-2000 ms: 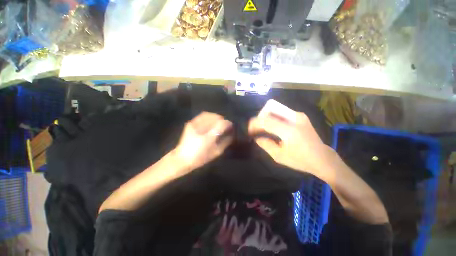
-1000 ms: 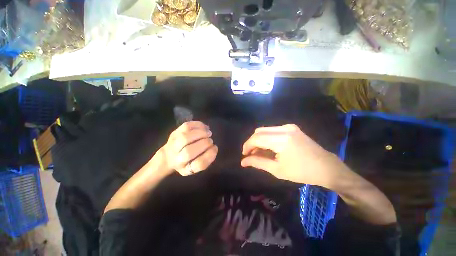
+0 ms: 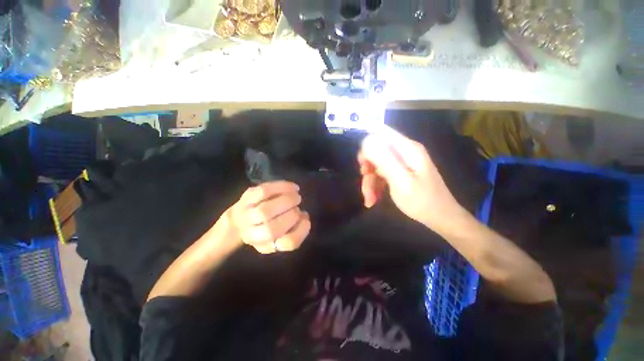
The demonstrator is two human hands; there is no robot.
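Note:
The black garment (image 3: pixel 169 183) lies over my lap and up to the table edge. My left hand (image 3: pixel 272 217) is closed on the black cloth, with a small greyish fold of it standing up above the fingers. My right hand (image 3: pixel 395 169) is raised over the cloth just below the work plate (image 3: pixel 342 118), its fingers curled and partly washed out by the light. Whether it holds anything I cannot tell. The button-sewing machine (image 3: pixel 360 21) stands above, its button clamp (image 3: pixel 353 77) over the brightly lit plate.
A button tray (image 3: pixel 281 28) with gold buttons is left of the machine head. Bags of buttons lie on the left (image 3: pixel 88 42) and right (image 3: pixel 544 28). A blue crate (image 3: pixel 558 168) at right holds dark cloth with one gold dot. Another blue crate (image 3: pixel 441 296) is by my lap.
My right hand has risen from the lap cloth towards the work plate. My left hand has stayed on the cloth, slightly lower. The view has tilted down from the machine's upper cover.

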